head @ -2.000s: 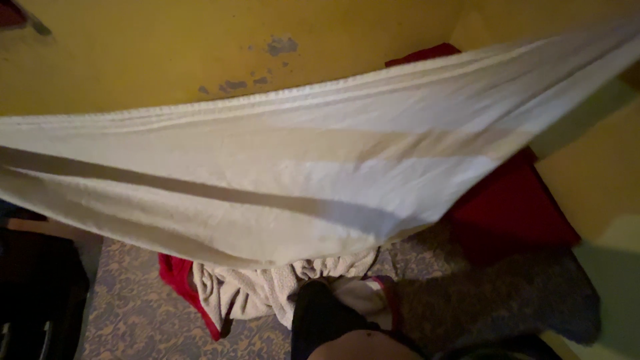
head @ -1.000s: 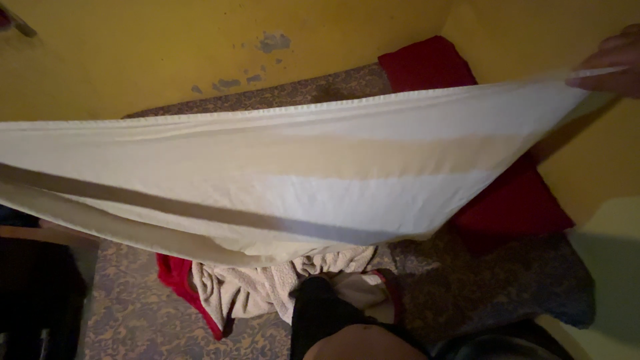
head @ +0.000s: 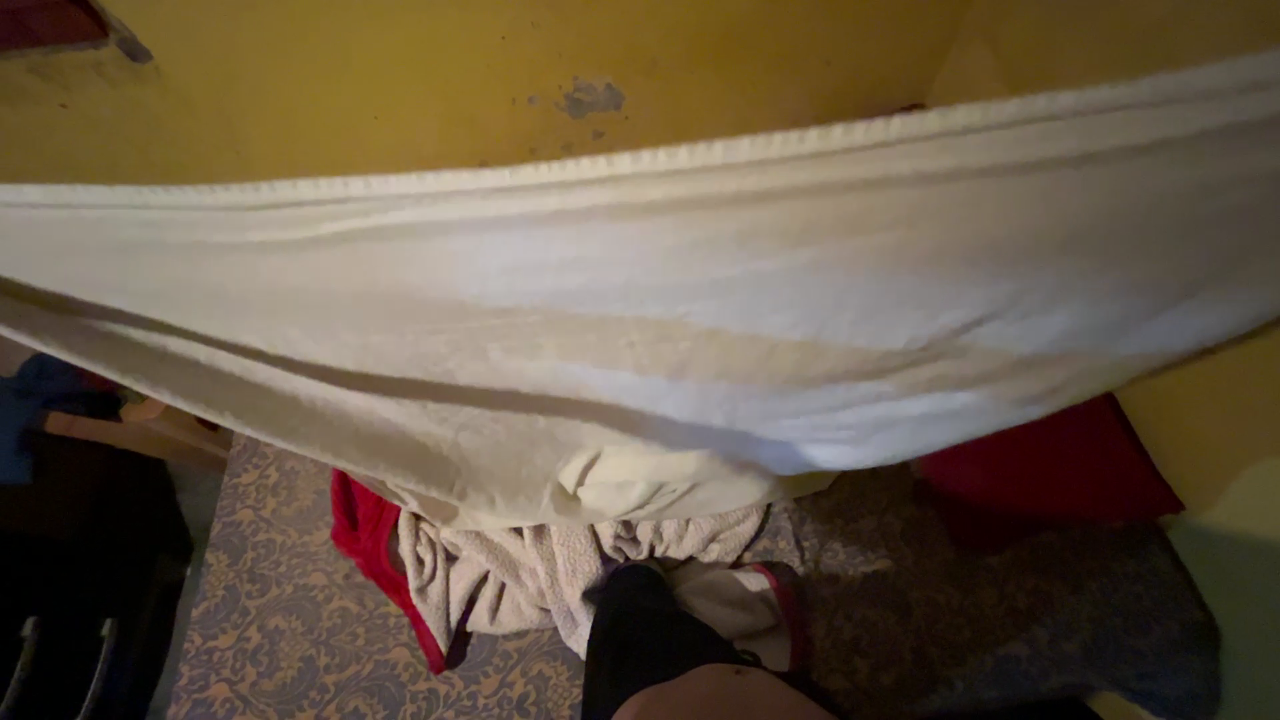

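Observation:
A large cream-white cloth [head: 640, 330] with a stitched edge stretches across the whole view and runs out at both sides. Its lower part sags in folds over the bed. Neither my left hand nor my right hand shows in the frame. Below the cloth lies a crumpled beige fleece blanket [head: 500, 570] with a red border, on the patterned mattress [head: 290, 590]. My bent leg in dark clothing [head: 650, 630], with some bare skin showing, is at the bottom middle, against the blanket. The cloth hides much of the mattress.
A red pillow or cushion [head: 1050, 470] lies at the right of the mattress beside the wall. The yellow wall [head: 400, 90] with peeled paint rises behind. At the lower left, beyond the mattress edge, are a dark area, a blue cloth [head: 20, 420] and two metal bars [head: 95, 665].
The cloth has risen and spread at the right, covering the far part of the mattress that showed one second ago. The hand then holding its right corner is out of view.

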